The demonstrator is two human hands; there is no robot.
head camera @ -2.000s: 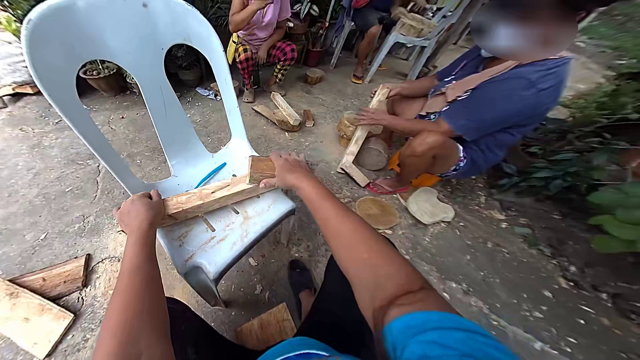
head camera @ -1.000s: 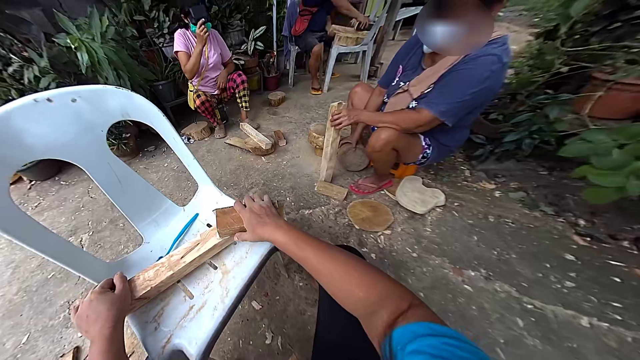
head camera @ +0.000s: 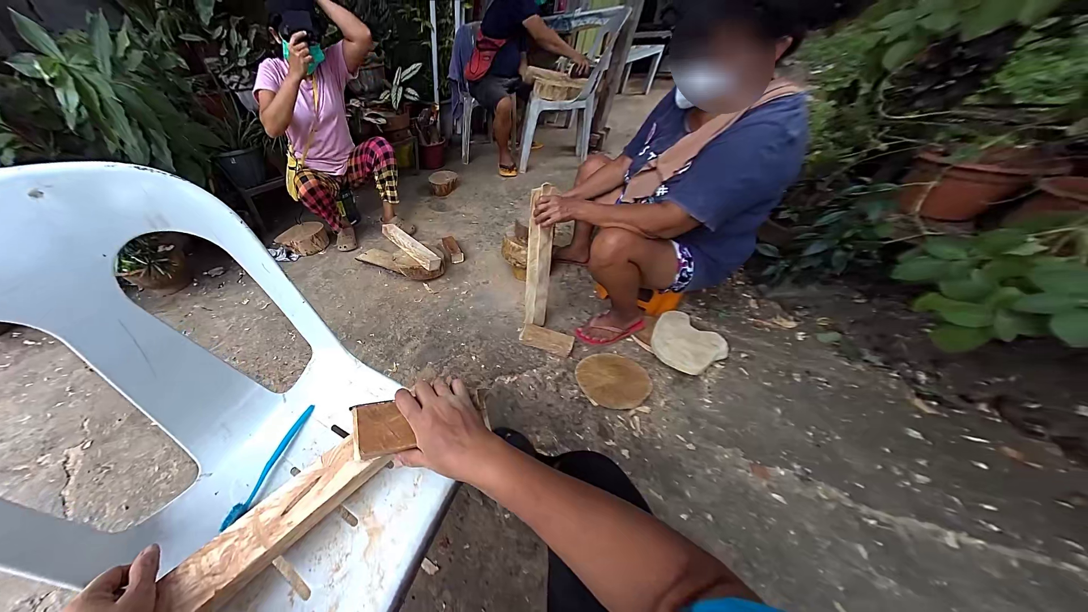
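Observation:
A long squared piece of wood [head camera: 272, 527] lies slantwise across the seat of a white plastic chair [head camera: 374, 544]. My left hand [head camera: 123, 586], partly cut off by the lower left edge, grips its near end. At the far end my right hand [head camera: 446, 429] is closed over a short wooden block [head camera: 382, 429], which rests on or against the long piece; the exact contact is hidden under the fingers. A blue plastic tool with a brush-like end [head camera: 268, 467] lies on the seat beside the wood, towards the backrest.
A co-worker [head camera: 680, 178] sits low, holding an upright wooden piece [head camera: 539, 255] beside a round wooden disc [head camera: 613, 381] and a pale flat piece [head camera: 688, 342]. Another person [head camera: 314, 119] squats behind wood pieces [head camera: 412, 246]; a third sits farther back. Potted plants [head camera: 969, 183] line the right side.
The view has swung up and to the right. The co-worker's wooden piece, slanted two seconds ago, now stands upright. The person in pink has raised an arm to the head. My hands still hold the wood.

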